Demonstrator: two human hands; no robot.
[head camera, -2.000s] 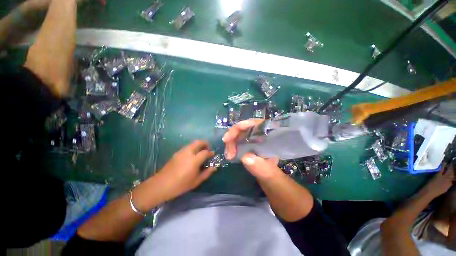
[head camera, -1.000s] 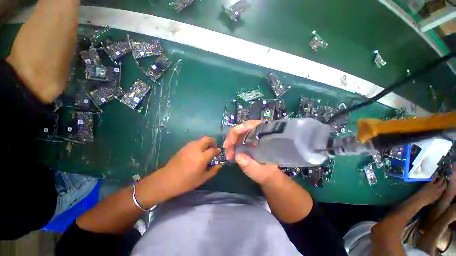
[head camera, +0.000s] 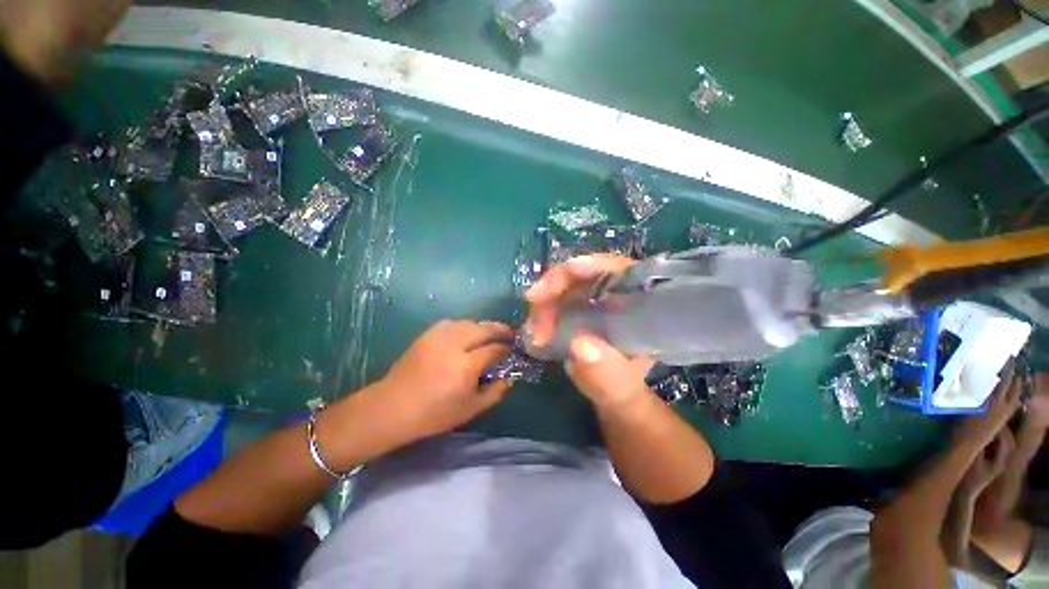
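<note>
My right hand (head camera: 587, 328) is closed around the narrow end of the grey electric screwdriver (head camera: 702, 305), which lies nearly level and points left. My left hand (head camera: 443, 368) holds a small circuit board (head camera: 515, 366) between thumb and fingers, just under the driver's tip. The driver bit and any screw are hidden by the fingers. More boards lie behind the screwdriver (head camera: 638, 193) and in front of it (head camera: 725, 391).
A pile of boards (head camera: 316, 216) lies at left, beside a neighbour's dark sleeve. A white rail (head camera: 506, 94) borders the green strip with spaced boards. A blue bin (head camera: 929, 374) with a white liner, an orange hanger (head camera: 978, 255), a black cord and another person's hands are at right.
The screwdriver's body has swung slightly up and right, its tip staying by the board. The neighbour's arm at left has moved up and mostly out of view. The hands at the right bin have shifted.
</note>
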